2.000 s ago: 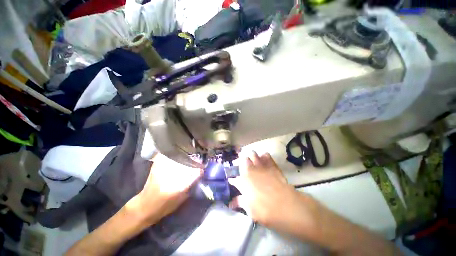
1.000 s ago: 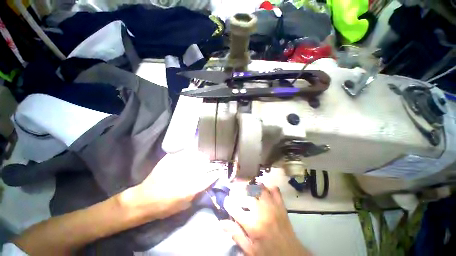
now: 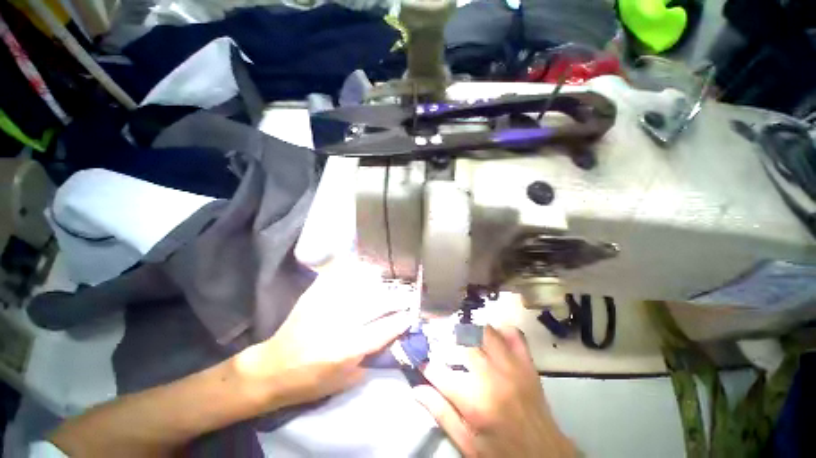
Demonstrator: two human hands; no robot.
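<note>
The grey garment body, with pale white panels, lies heaped left of the needle area. A small navy piece shows between my hands below the machine head, in bright glare. My left hand lies flat on the cloth at the left of the navy piece, fingertips near the presser foot area. My right hand is on the cloth at the right of it, fingers bent. The needle and foot are washed out by glare. The cloth edges under my fingers are hard to see.
The cream machine head spans the right. Dark thread snips rest on top of it. Black-handled scissors lie on the bed. A camouflage strip hangs at the right. Navy cloth is piled behind.
The view has swung round, so the machine head now points left. Both hands remain beside the navy piece, which shows less than before. Since the last frame the view has shifted slightly.
</note>
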